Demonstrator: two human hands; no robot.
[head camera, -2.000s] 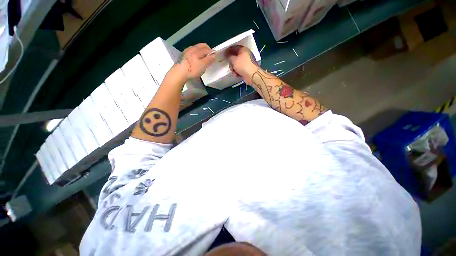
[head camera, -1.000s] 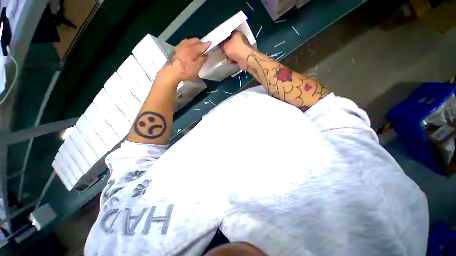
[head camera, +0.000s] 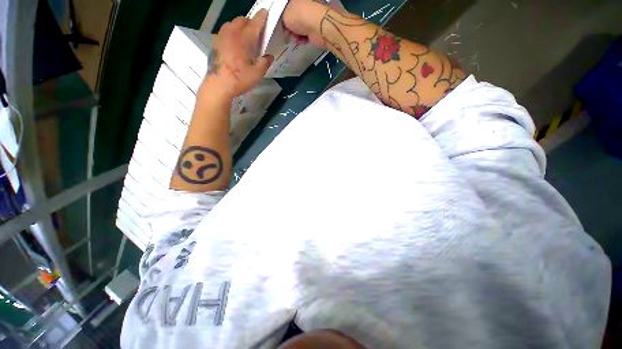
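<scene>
A white folding carton (head camera: 294, 60) stands on the dark green bench near the top edge of the picture, partly cut off. Its raised white top flap (head camera: 273, 26) stands between my hands. My left hand (head camera: 240, 56) is on the left side of the flap, fingers on the panel, thumb apart. My right hand (head camera: 304, 19) is at the carton's mouth, bent, with its fingers partly hidden behind the flap. A row of closed white cartons (head camera: 160, 102) stands packed tight to the left, partly behind my left forearm.
Thin white strips (head camera: 290, 109) lie scattered on the bench. A blue bin (head camera: 603, 92) is at the right edge on the floor, near yellow-black tape (head camera: 559, 125). A pale metal rail (head camera: 75, 198) and a small white box (head camera: 122, 287) are at the left.
The view has turned and shifted, so the carton and hands sit higher and the row on the right has left the picture. The flap looks more upright. Both hands remain at the carton.
</scene>
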